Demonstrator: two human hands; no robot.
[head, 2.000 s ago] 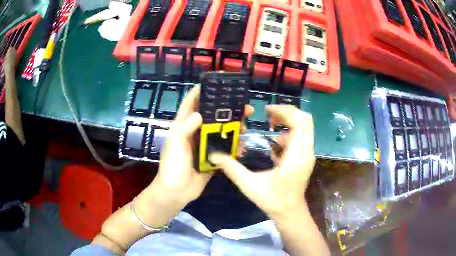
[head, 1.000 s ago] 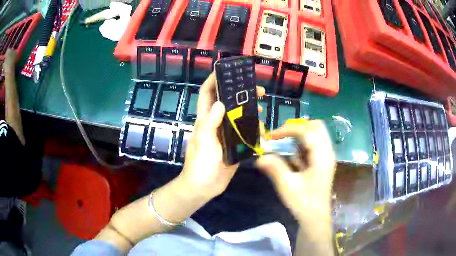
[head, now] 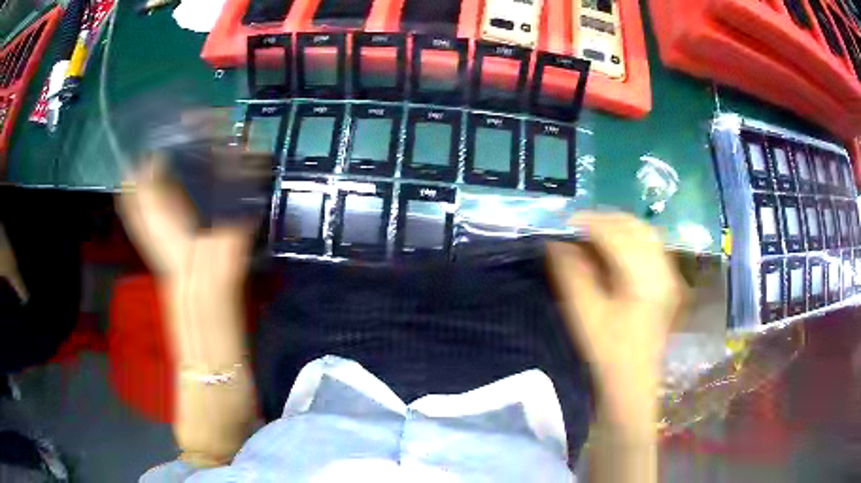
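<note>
The dark, blurred keypad phone (head: 215, 174) is in my left hand (head: 179, 226), at the left over the bench edge; its keys and screen cannot be made out. My right hand (head: 623, 283) is at the lower right corner of the lens sheet (head: 510, 213), fingers bent; blur hides whether it pinches the film. The sheet holds rows of black-bordered screen lenses (head: 434, 143). Its front row shows lenses at the left and bare shiny film at the right. The back row overlaps the foam tray's front edge.
A red foam phone tray (head: 618, 90) lies behind the sheet, with stacked red trays (head: 755, 80) at back right. A stack of lens sheets (head: 739, 226) and a clear scrap (head: 656, 184) are at right. A yellow-and-black tool (head: 71, 83) lies upper left. A red stool (head: 142, 340) is below left.
My left hand has carried the phone left, away from my right hand. The yellow piece being peeled off the phone no longer shows. My right hand has moved slightly right. The view has shifted.
</note>
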